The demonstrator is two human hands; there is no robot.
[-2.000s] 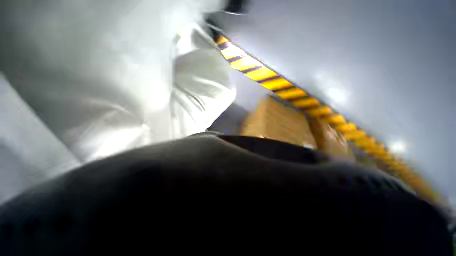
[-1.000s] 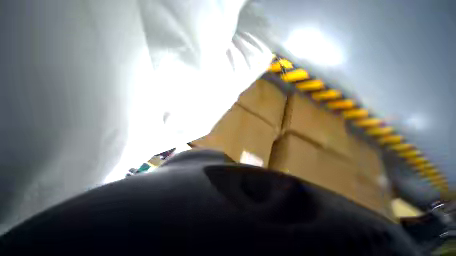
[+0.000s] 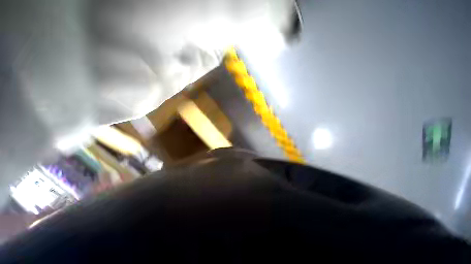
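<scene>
A dark rounded shell (image 3: 227, 211), which looks like the head-worn camera unit, fills the lower part of the head view. A pale grey-white smock (image 3: 139, 56) fills the upper left in loose folds. A brown cardboard carton (image 3: 214, 111) shows between the smock and the shell, blurred, with a dark opening and a pale flap edge. No hand of mine can be made out; whether one holds the shell cannot be seen.
Yellow floor tape (image 3: 261, 108) runs slantwise beside the carton. The glossy grey floor (image 3: 361, 67) lies to the right, with a green marking (image 3: 437, 138) on it. A bright white panel or screen (image 3: 38, 191) and blurred coloured items show at the lower left.
The view has swung. The cartons show smaller and further left, the tape runs more steeply, and the green marking and the bright panel have come into view.
</scene>
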